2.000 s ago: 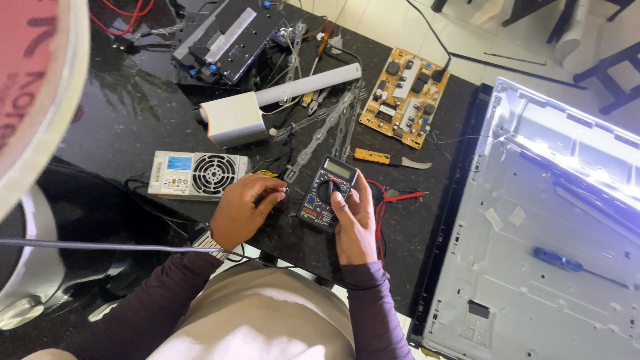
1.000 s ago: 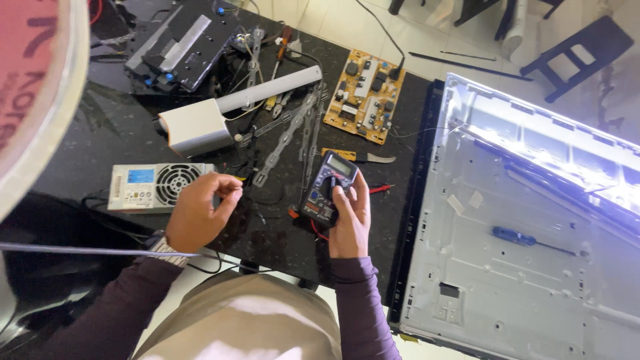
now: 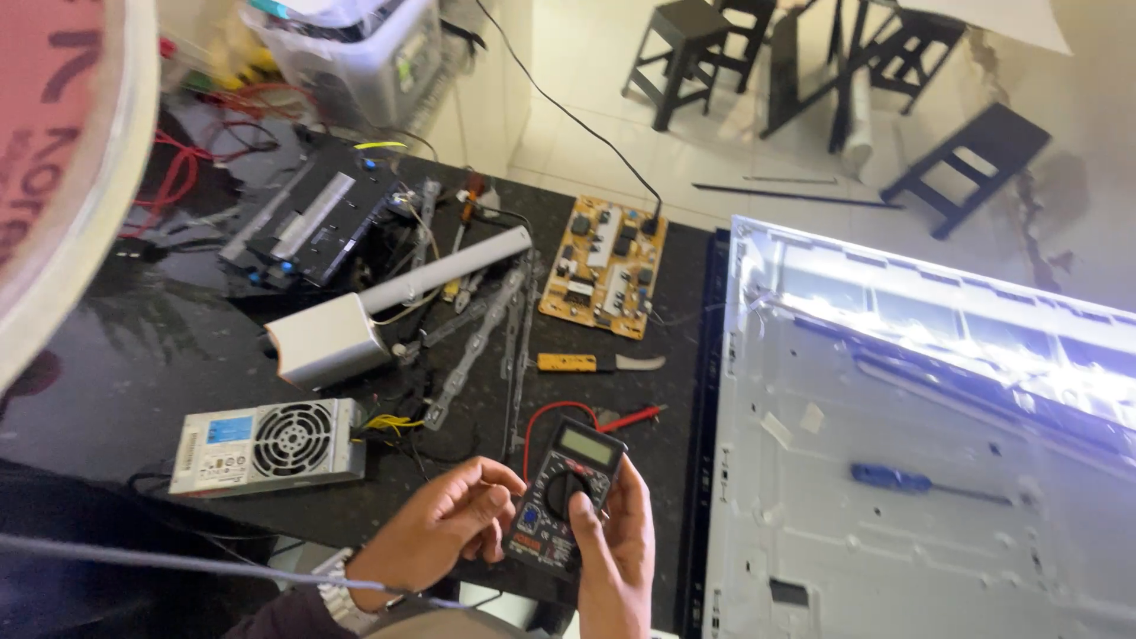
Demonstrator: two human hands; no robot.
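My right hand (image 3: 617,541) holds a black digital multimeter (image 3: 568,493) over the front of the black stone table, its thumb on the lower edge of the round dial. Just left of the meter is my left hand (image 3: 444,515), fingers curled, the fingertips close to the meter's side; whether they touch it or hold anything small is unclear. A red test probe (image 3: 632,419) lies behind the meter, its lead looping to the left. Beyond it rest a yellow-handled knife (image 3: 568,362) and a yellow-brown circuit board (image 3: 603,266) with a black cable plugged in at its top corner.
A power supply unit (image 3: 266,446) lies at the left, LED strips (image 3: 475,351) and a white lamp-like device (image 3: 333,337) behind it. A television back panel (image 3: 852,550) with lit LEDs fills the right, a blue screwdriver (image 3: 890,477) on it. Black stools (image 3: 683,44) stand beyond.
My left hand has moved in toward the multimeter; two seconds ago it was farther to its left. My right hand still holds the meter. The view has shifted and shows more of the floor.
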